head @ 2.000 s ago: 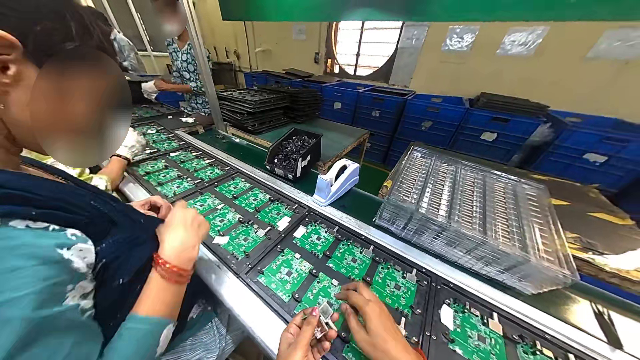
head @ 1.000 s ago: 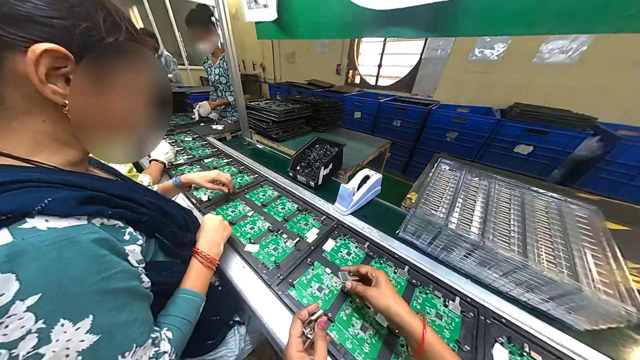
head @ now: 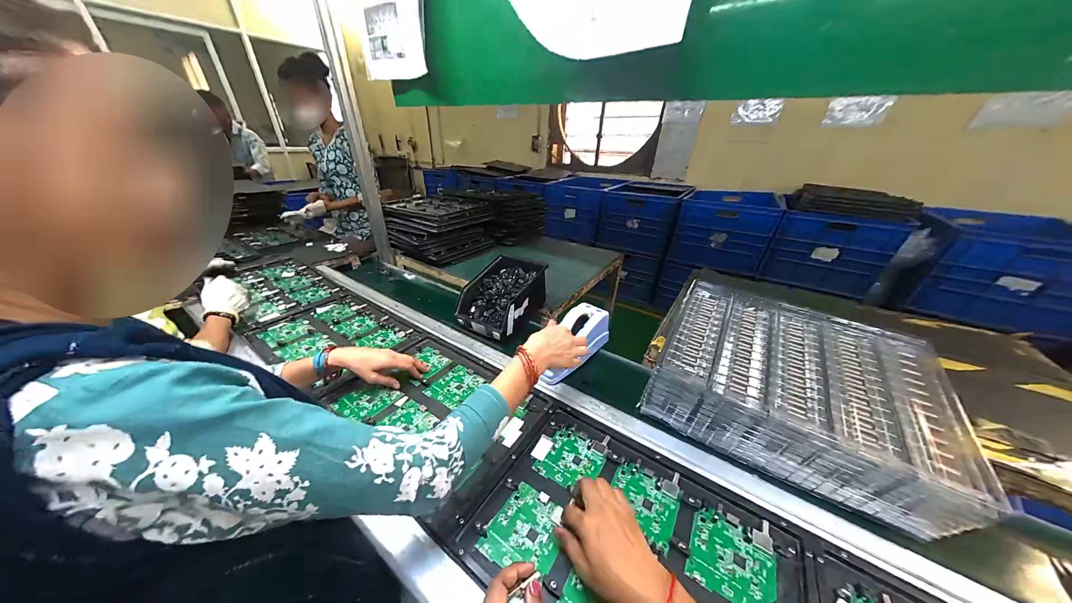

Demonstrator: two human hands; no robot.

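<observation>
Green printed circuit boards (head: 523, 528) lie in a black tray (head: 456, 523) in front of me. My right hand (head: 607, 536) reaches over this tray, fingertips down at the edge of a board; whether a part is between them is hidden. Below it, at the bottom edge of the view, my left hand (head: 512, 582) holds small metal parts (head: 524, 579) between thumb and fingers. Another board (head: 733, 557) with a metal connector at its corner lies right of my right hand.
A co-worker's arm (head: 494, 394) reaches across to a tape dispenser (head: 582, 335); their other hand (head: 381, 365) rests over boards. A black bin of small dark parts (head: 502, 297) stands behind the rail. Stacked clear plastic trays of metal parts (head: 804, 402) stand right. Blue crates (head: 724, 234) line the wall.
The co-worker's nearer hand has moved from over the trays to the tape dispenser. My right hand, which held a small metal part above the boards, is now down at a board. The view has shifted.
</observation>
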